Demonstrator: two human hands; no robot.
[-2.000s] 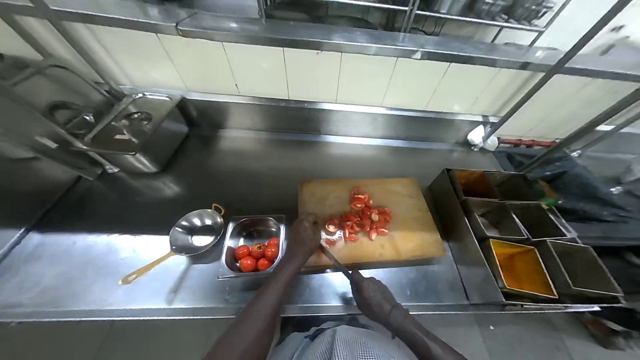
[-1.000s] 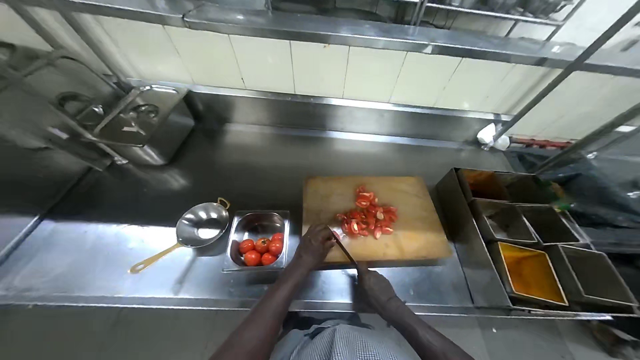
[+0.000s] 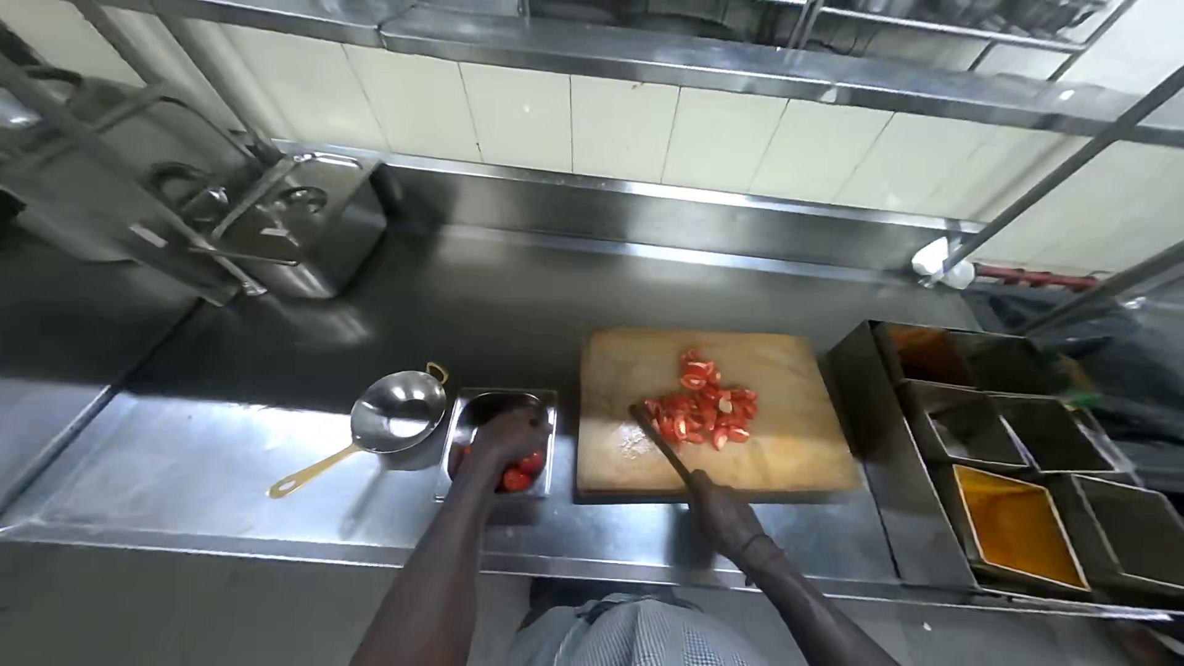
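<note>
My left hand (image 3: pixel 511 435) reaches into a rectangular steel pan (image 3: pixel 553 444) that holds whole tomatoes (image 3: pixel 518 477); its fingers are partly hidden, so whether it grips one does not show. In my right hand (image 3: pixel 724 518) is a knife (image 3: pixel 661 444), its blade slanting up and left over the wooden cutting board (image 3: pixel 786 462). Beside the blade lies a pile of cut tomato pieces (image 3: pixel 708 403), with wet pulp and seeds on the board to the left of the knife.
A round steel pan with a brass-coloured handle (image 3: pixel 398 413) rests left of the tomatoes. A lidded steel container (image 3: pixel 314 231) stands at the back left. At the right is a rack of rectangular bins (image 3: pixel 911 499), one holding something orange-yellow (image 3: pixel 1017 524). A steel shelf (image 3: pixel 647 55) runs above the counter.
My left hand has moved left from the cutting board into the steel pan of tomatoes. The knife stays in my right hand over the board, its blade now beside the cut pieces.
</note>
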